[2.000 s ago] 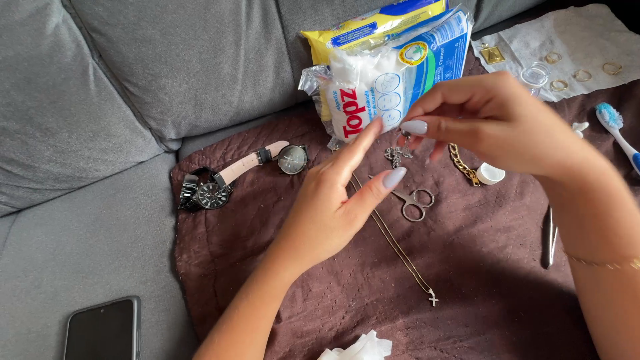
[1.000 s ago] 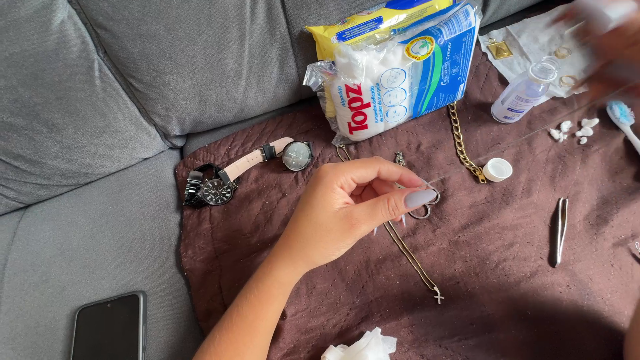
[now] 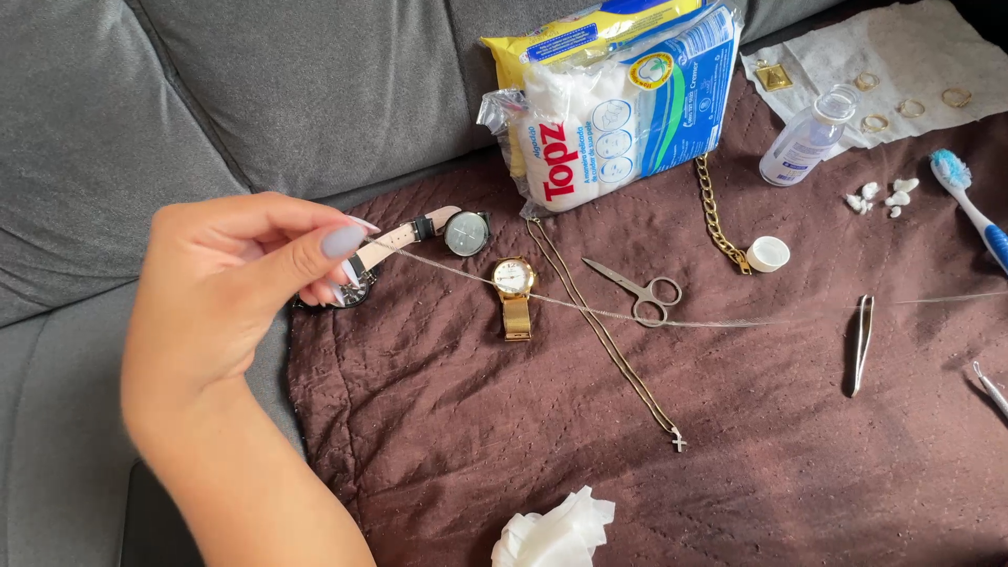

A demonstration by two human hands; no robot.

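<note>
My left hand, at the left, pinches one end of a thin silver chain between thumb and fingertips. The chain stretches right across the view, blurred in part, and leaves at the right edge. My right hand is out of view. Beneath the chain lie a gold-coloured watch, small metal scissors and a necklace with a cross pendant. Behind my left fingers, two dark watches are partly hidden; the round face of one shows. Metal tweezers lie farther right.
A cotton bag, an open clear bottle, a white cap, a thick gold-coloured chain, cotton bits and a toothbrush lie behind. Several rings and a pendant rest on a white cloth. Crumpled white tissue sits in front.
My left hand has moved left, uncovering the scissors and gold-coloured watch. The chain is now stretched out. My right hand, in view before, has left the view.
</note>
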